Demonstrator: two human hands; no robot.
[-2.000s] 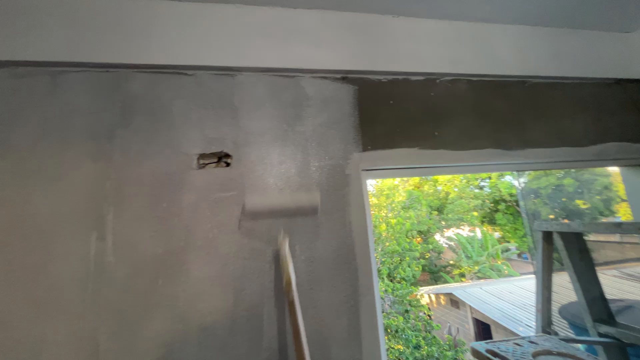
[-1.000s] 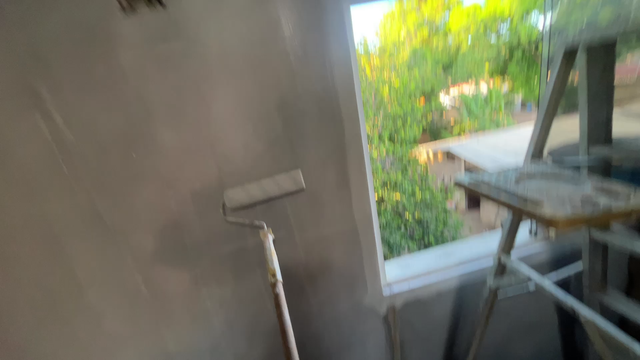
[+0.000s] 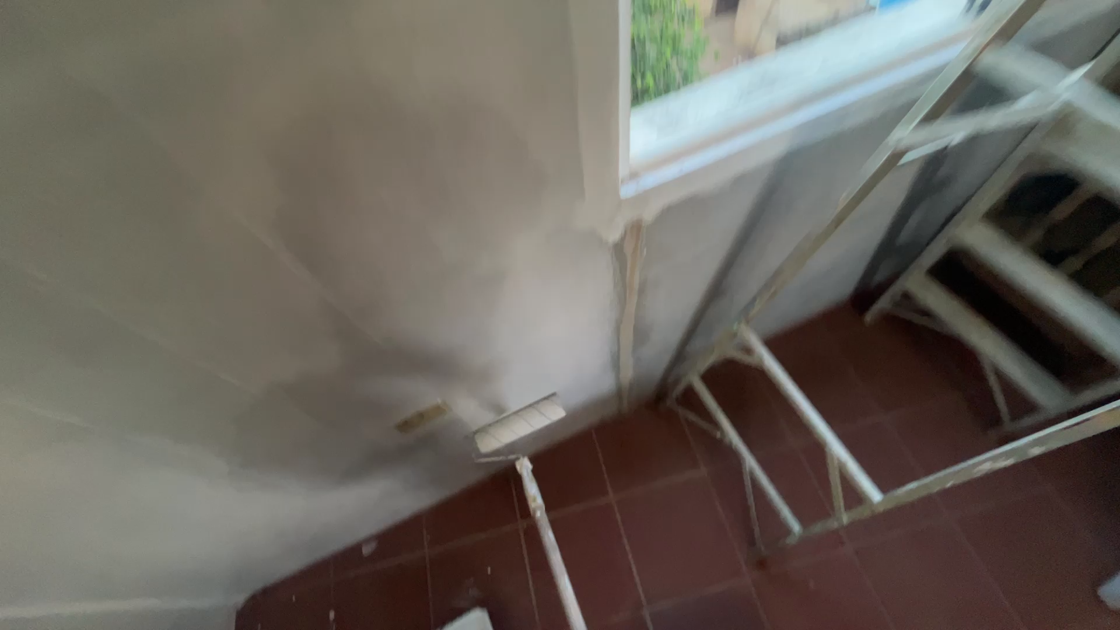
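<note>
A paint roller [image 3: 521, 423] with a pale cover is low by the foot of the grey plastered wall [image 3: 420, 175]; whether it touches the wall is unclear. Its long pole [image 3: 551, 547], smeared near the roller frame, runs down out of the bottom edge of the view. Neither my left hand nor my right hand shows, so the grip on the pole is hidden. Just left of the roller, a small rectangular wall box or opening [image 3: 423, 417] sits in the wall. A vertical strip of rough filler [image 3: 628, 315] runs from below the window corner to the floor.
A paint-marked stepladder [image 3: 809, 429] stands at the right on dark red floor tiles [image 3: 647, 516]. The white window sill [image 3: 787, 105] is at the upper right. Part of a white object [image 3: 470, 619] shows at the bottom edge, and another pale item [image 3: 1109, 591] at the right edge.
The roller has moved down the wall, from beside the window to near the floor. The view has tilted far down, bringing the floor tiles and ladder feet into sight.
</note>
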